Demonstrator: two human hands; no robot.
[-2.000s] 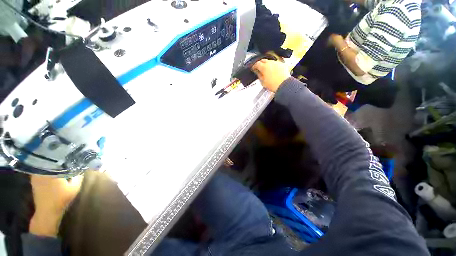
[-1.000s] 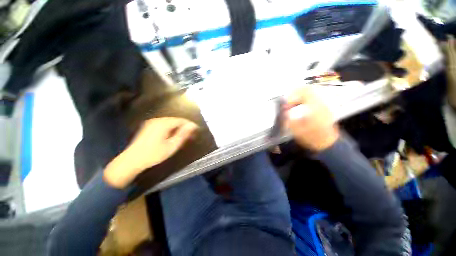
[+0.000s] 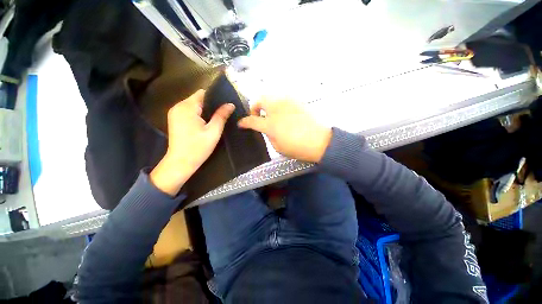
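Note:
A large dark brown garment piece [image 3: 125,119] lies over the left of the white table, its right edge just below the machine's needle area [image 3: 230,43]. A narrow black band [image 3: 221,98] lies on the garment near that edge. My left hand [image 3: 193,133] presses on the cloth with its thumb on the band. My right hand [image 3: 291,127] holds the band's right edge between thumb and fingers. The needle tip itself cannot be made out in the glare.
Thread snips with orange and yellow handles [image 3: 448,56] lie at the right beside a dark cloth [image 3: 505,54]. A ruler tape [image 3: 416,124] runs along the front table edge. Blue crates [image 3: 377,255] and a cardboard box [image 3: 484,199] stand below. Blue tape [image 3: 34,127] is at the left.
My right hand, at the far right two seconds ago, has come left through mid-table to the band beside my left hand. My left hand has moved up the cloth. The view has shifted down.

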